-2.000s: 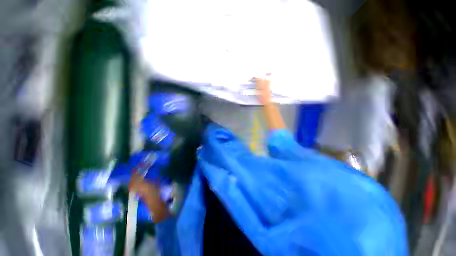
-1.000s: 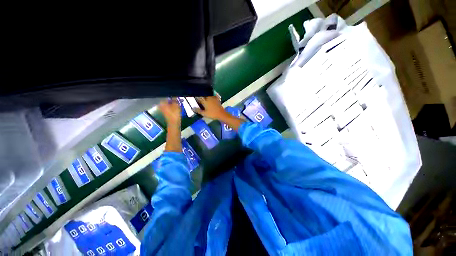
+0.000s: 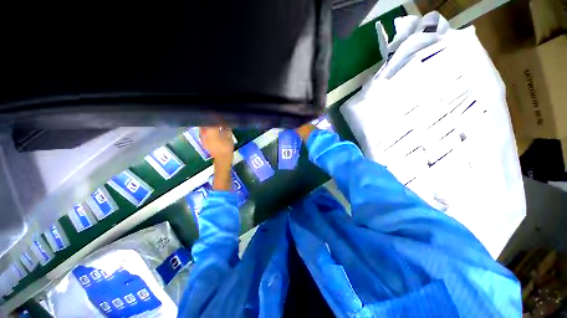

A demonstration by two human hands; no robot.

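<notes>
My left hand (image 3: 217, 148) is over the belt beside a blue-faced box (image 3: 198, 141); its fingertips are blurred and partly under the black object's edge. My right hand (image 3: 306, 131) is mostly hidden by the black object and the sleeve; a blue card shows beside it. Loose blue cards (image 3: 256, 161) lie on the dark green ledge (image 3: 273, 192). Boxes with blue faces (image 3: 130, 186) lie in a spaced row on the green belt, running to the lower left.
A large black object (image 3: 161, 56) covers the upper left. A white carton (image 3: 447, 143) of white boxes stands at the right. A clear plastic bag of blue pieces (image 3: 124, 292) lies at the lower left. Brown cartons (image 3: 534, 93) are at the far right.
The black object reaches further right in view. The row of boxes has shifted left and down. My right hand has moved right, away from my left hand, and is now mostly hidden.
</notes>
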